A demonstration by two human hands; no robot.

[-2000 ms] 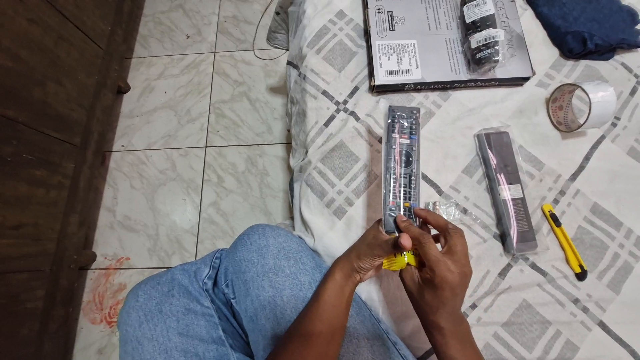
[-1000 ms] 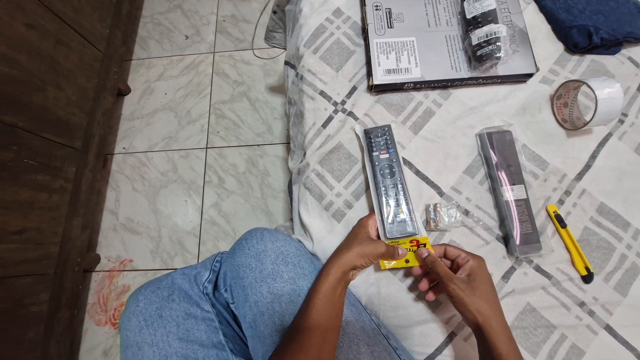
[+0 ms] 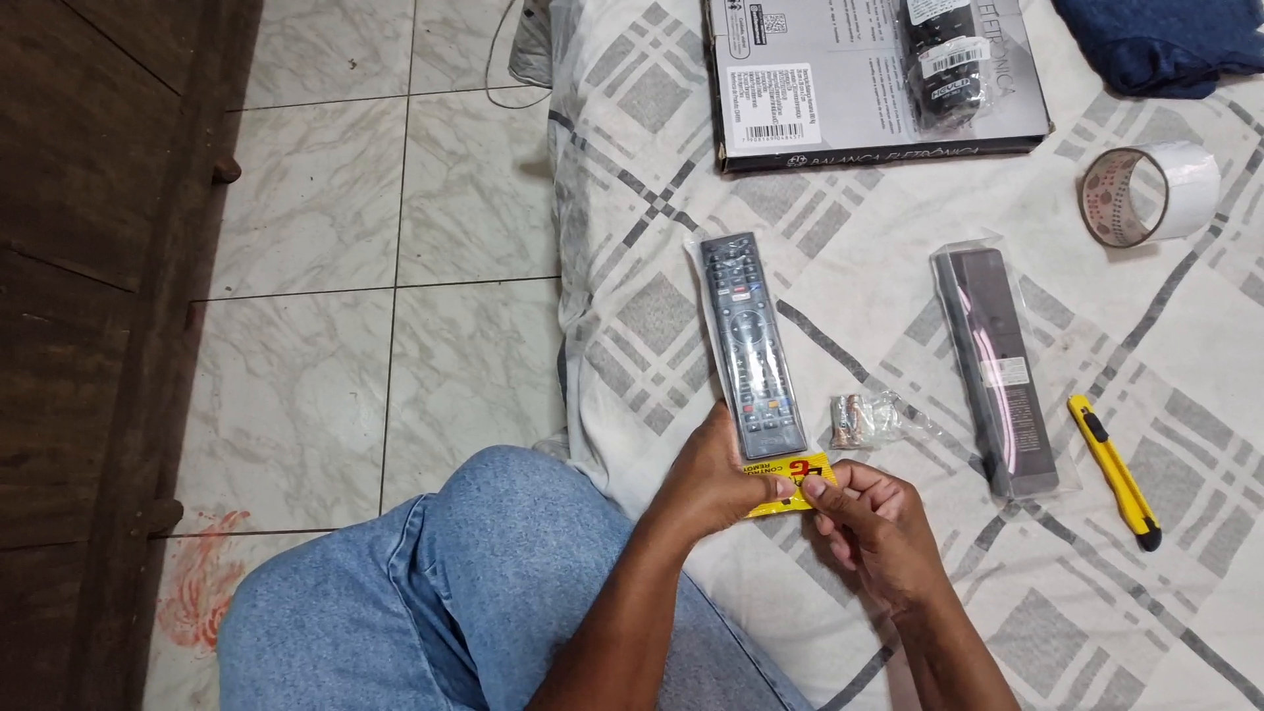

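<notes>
A black remote control in a clear plastic sleeve lies face up on the patterned bedsheet, its far end tilted a little left. The sleeve's near end carries a yellow printed header. My left hand pinches this header from the left, its thumb on top. From the right, my right hand grips the header's right part between thumb and fingers. Just right of the remote, small batteries rest in a clear wrapper. Farther right lies a second wrapped remote, showing its back with a label.
A yellow utility knife lies at the right, below a roll of tape. At the back, a flat printed box bears a wrapped black item. Dark blue cloth is at the top right. The bed's edge and tiled floor are left.
The wrapped remote has gone from being held up in my hands to lying on the sheet, and the yellow header and the batteries, largely hidden before, now show. My right hand has shifted right.
</notes>
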